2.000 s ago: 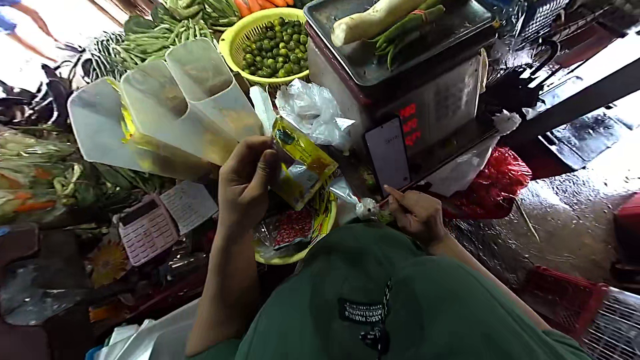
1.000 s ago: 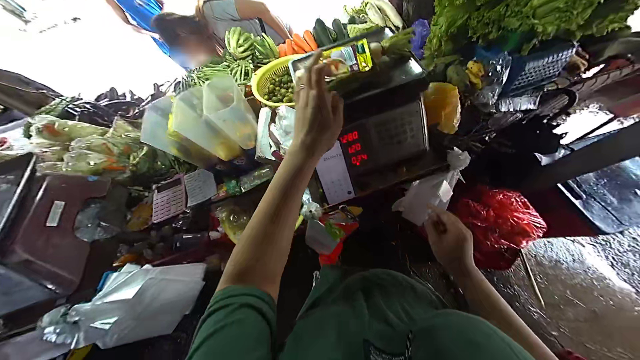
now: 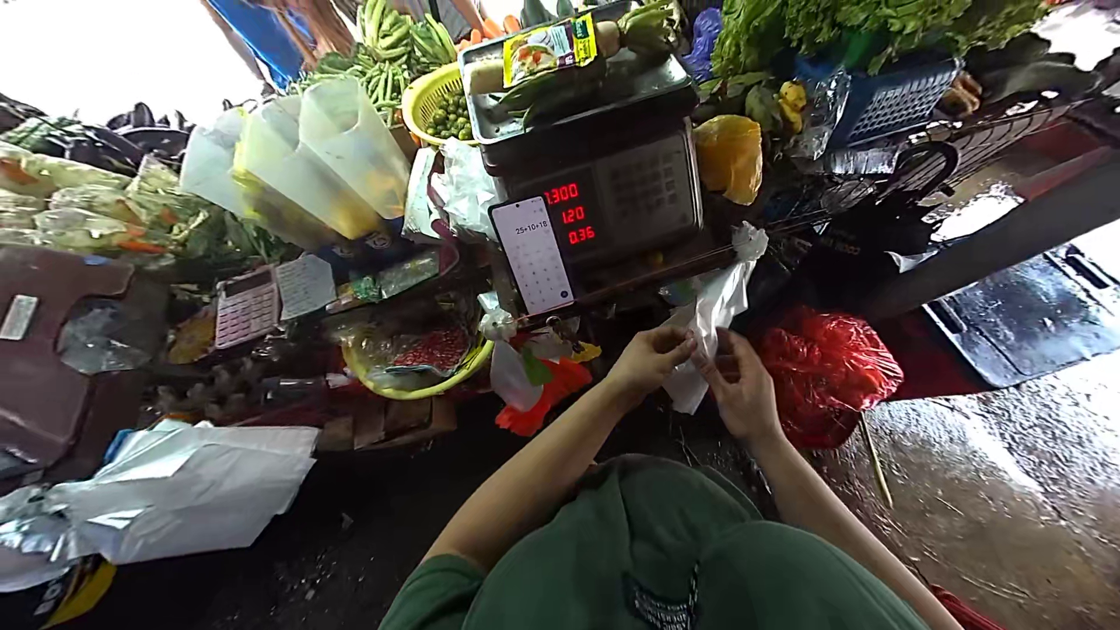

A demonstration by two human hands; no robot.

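Note:
White plastic bags [image 3: 724, 293] hang in a bunch at the right end of the digital scale [image 3: 612, 188]. My left hand [image 3: 656, 357] pinches their lower left edge between thumb and fingers. My right hand [image 3: 738, 382] grips the same plastic from the right, close to my left fingertips. On the scale's metal tray [image 3: 643, 83] lie a yellow-green seasoning packet [image 3: 549, 51], a pale root vegetable and green vegetables. A smartphone [image 3: 532, 254] showing a calculator leans against the scale's front, beside its lit red digits.
A red plastic bag [image 3: 827, 376] sits right of my hands. Left of the scale are a yellow basket [image 3: 424, 105] of small green fruits, clear plastic containers [image 3: 350, 144] and a pink calculator [image 3: 248, 315]. A yellow basket [image 3: 411, 391] with packets stands lower left; white bags [image 3: 188, 486] lie beyond.
My left hand has left the packet on the scale tray and come down to the white bags, which it now grips beside my right hand. The packet was in my left hand two seconds ago.

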